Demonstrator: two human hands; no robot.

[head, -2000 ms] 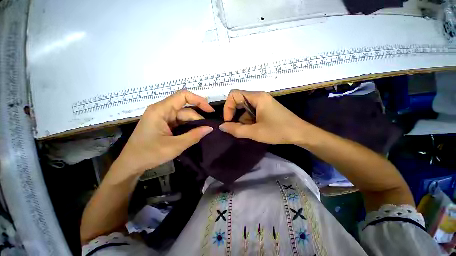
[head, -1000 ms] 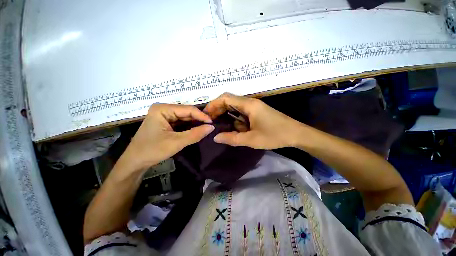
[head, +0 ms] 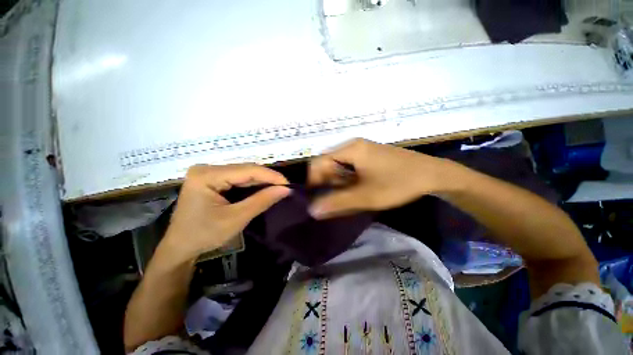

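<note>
A dark plum-brown cloth piece (head: 312, 232) hangs over the wearer's lap, in front of the table edge. My left hand (head: 225, 204) pinches its upper edge between thumb and forefinger. My right hand (head: 361, 177) is just to the right, blurred, with thumb and forefinger apart over the cloth. A slim dark tool (head: 343, 168) shows partly among its curled fingers; its tips are hidden. I cannot tell whether the right fingers touch the cloth.
The white table (head: 187, 76) with a printed ruler (head: 277, 133) lies beyond the hands. Dark pieces (head: 520, 19) lie on the machine bed (head: 416, 31). More dark cloth (head: 496, 170) and a blue container (head: 583, 149) are below the table at right.
My right thumb and forefinger have come away from my left fingertips and spread apart. My left hand keeps its pinch on the cloth. The view has shifted slightly, showing more of the machine bed.
</note>
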